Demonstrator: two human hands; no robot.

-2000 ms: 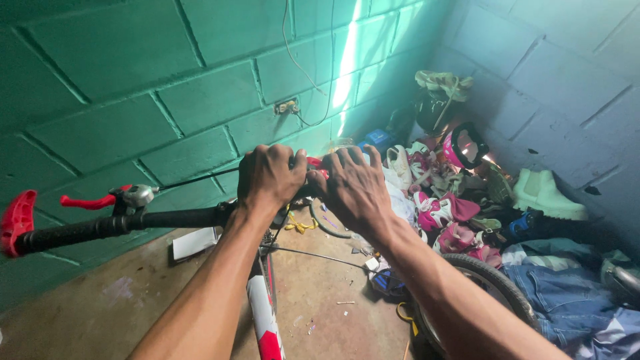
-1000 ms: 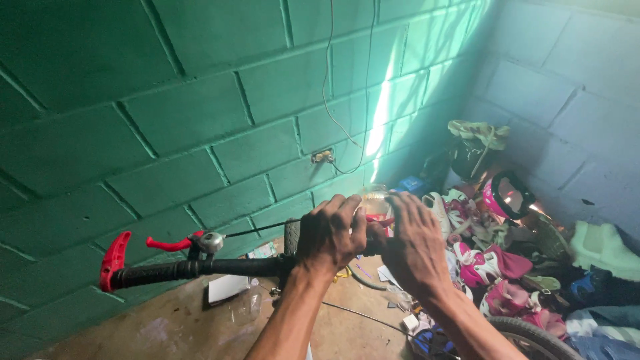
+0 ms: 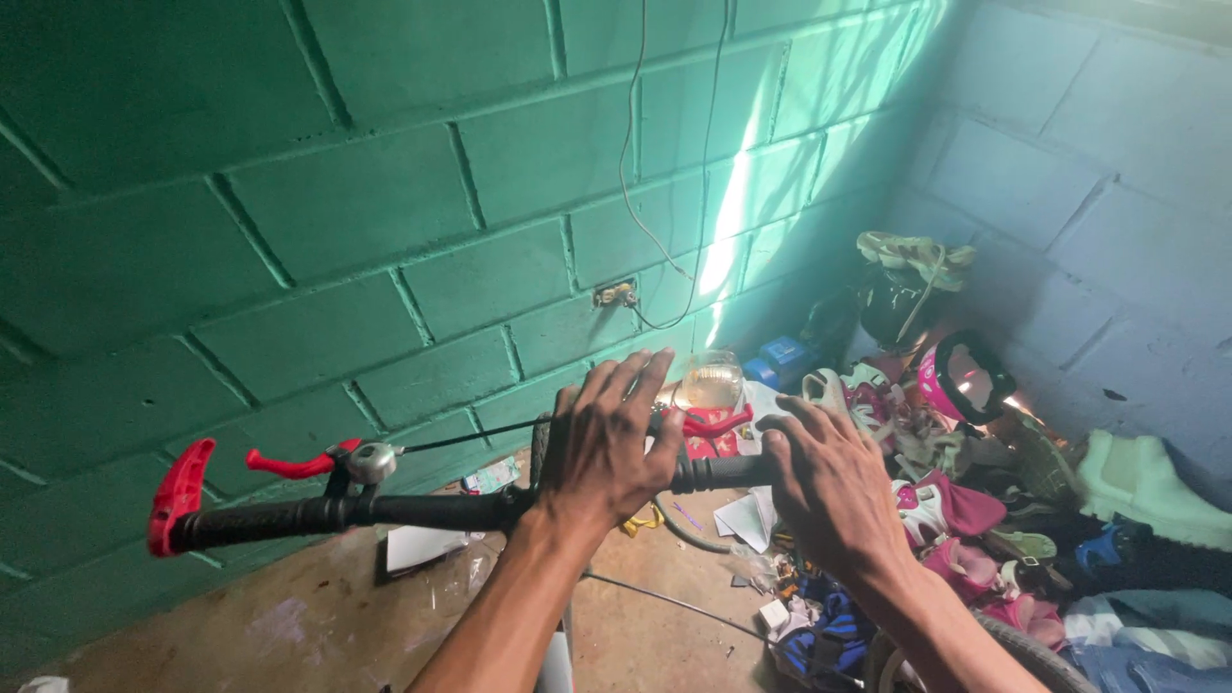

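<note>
A black bicycle handlebar (image 3: 433, 510) crosses the lower middle, with a red bar end (image 3: 181, 496) and a red brake lever (image 3: 298, 464) by a silver bell-shaped fitting (image 3: 372, 462) at its left. Over the bar near the stem, my left hand (image 3: 606, 443) has its fingers raised and spread, the thumb apart. My right hand (image 3: 833, 481) lies over the right grip (image 3: 722, 472), fingers loosely spread; its palm contact is hidden. Between the hands shows a second red brake lever (image 3: 717, 423). Part of the frame tube (image 3: 553, 664) appears below.
Behind the bar stands a green block wall (image 3: 366, 221) with an outlet (image 3: 616, 295) and hanging cable. On the right are piled shoes and clothes, a pink helmet (image 3: 948, 377), a white boot (image 3: 1150, 491) and a tire (image 3: 1030, 659). Papers (image 3: 423, 547) lie on the floor.
My hands were close together near the bar's middle; now they are apart, the right one further right. The fingers have opened, and the red lever and right grip show between them.
</note>
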